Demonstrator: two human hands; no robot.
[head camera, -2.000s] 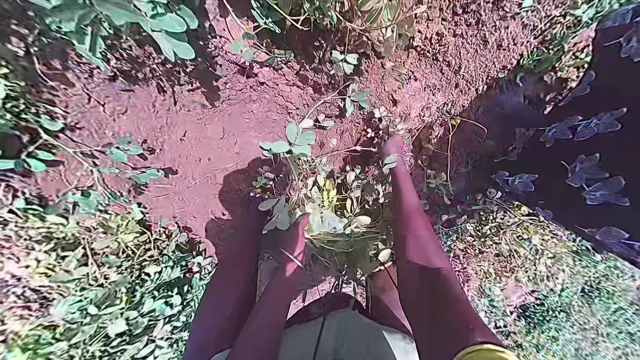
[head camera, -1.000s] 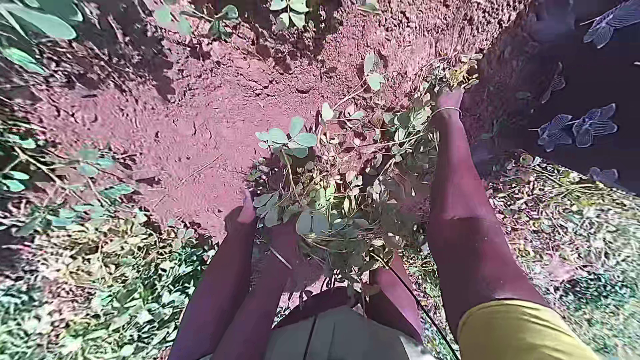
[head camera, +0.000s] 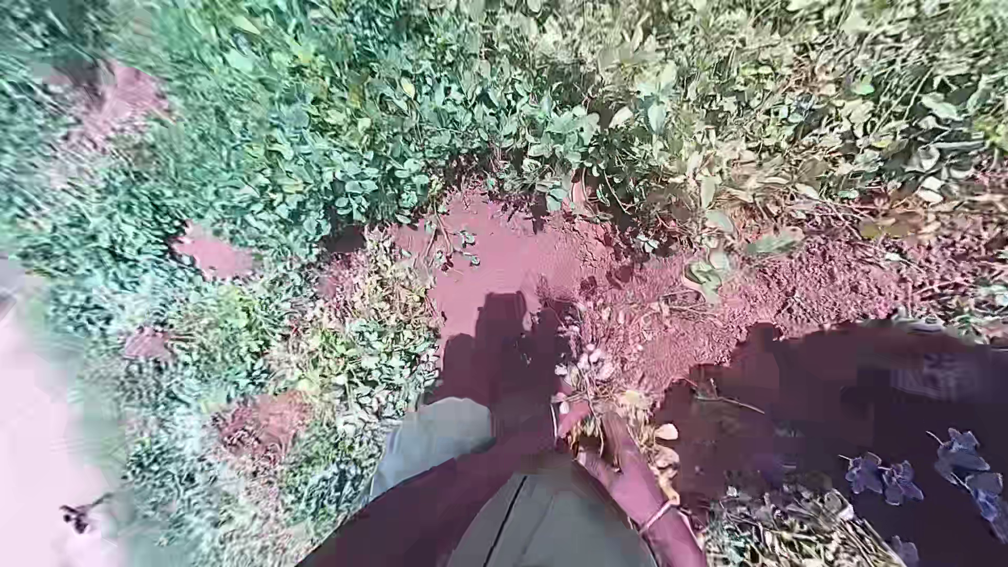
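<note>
A bunch of uprooted leafy plants (head camera: 634, 402), with pale roots and what look like pods at its top end, is held low in front of my body. My left hand (head camera: 568, 417) grips the stems just below the pale cluster. Close beside it on the right, my right hand (head camera: 618, 465) is closed around the lower stems and leaves, a thin band on its wrist. Blur and shade hide some of the fingers and where the bunch ends below.
Reddish bare soil (head camera: 512, 248) lies ahead, crossed by my shadow. Dense green plants (head camera: 378, 142) grow beyond and to the left. At the right is dark cloth with a pale leaf or flower print (head camera: 882, 476), and a heap of leafy plants (head camera: 795, 524) is at lower right.
My right hand was stretched out to the right of the plants and is now drawn in beside my left hand. The bunch is closer to my body. The view has shifted to show more of the field.
</note>
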